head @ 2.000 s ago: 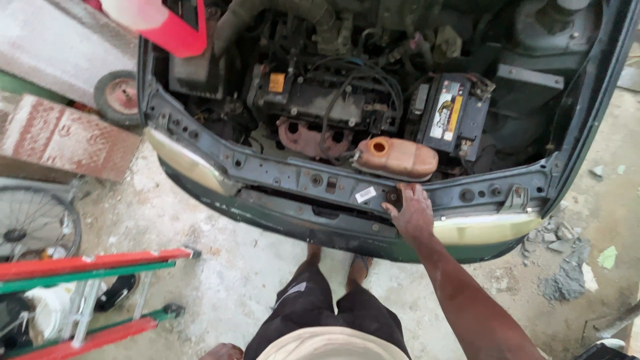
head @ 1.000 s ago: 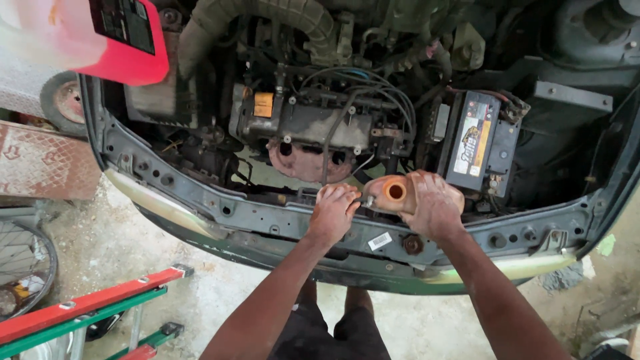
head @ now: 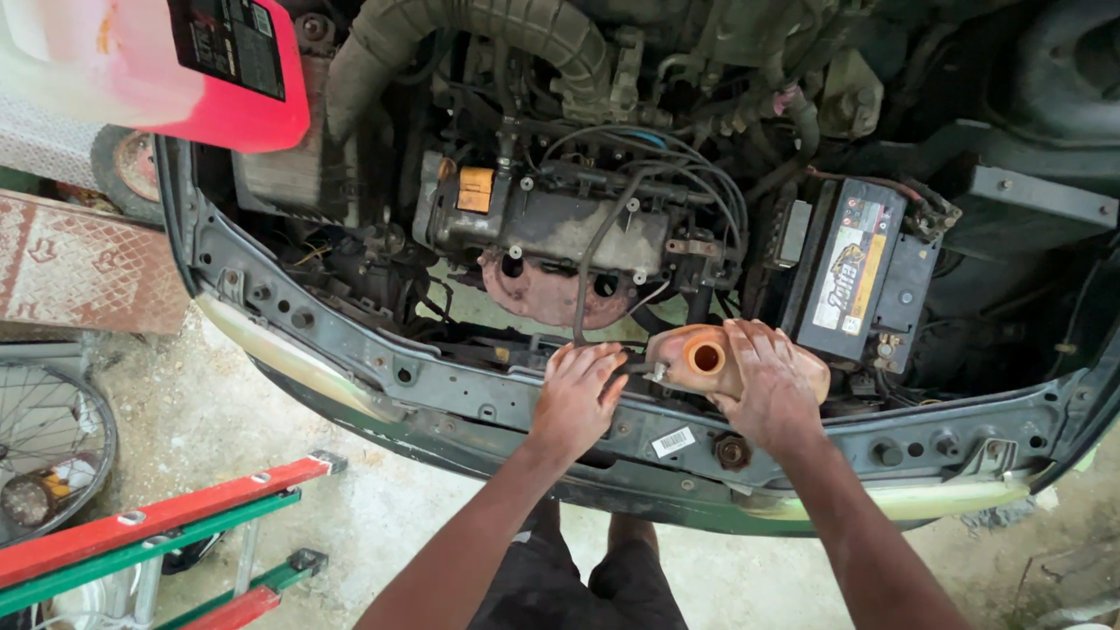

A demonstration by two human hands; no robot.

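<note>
My right hand [head: 774, 381] grips the top and right side of an orange-brown plastic coolant reservoir [head: 678, 359], whose round filler neck is uncapped. My left hand [head: 579, 389] closes its fingers around a thin black rubber hose [head: 598, 249] near the reservoir's left end, where a metal clamp [head: 658, 372] sits. The hose runs up over the engine's valve cover [head: 569, 223]. Below the reservoir, a dark round cap [head: 731, 450] rests on the car's front crossmember [head: 490, 385], beside a small white label [head: 673, 442].
A car battery [head: 853, 271] stands right of the engine. At upper left a translucent jug [head: 254, 101] with pink liquid overhangs the engine bay. A red and green ladder [head: 166, 516], a bicycle wheel [head: 109, 437] and a rust-coloured metal ramp [head: 87, 262] are at left.
My left hand has come up to the hose at the reservoir. My right hand has moved from the crossmember onto the reservoir. The view has shifted closer to the engine.
</note>
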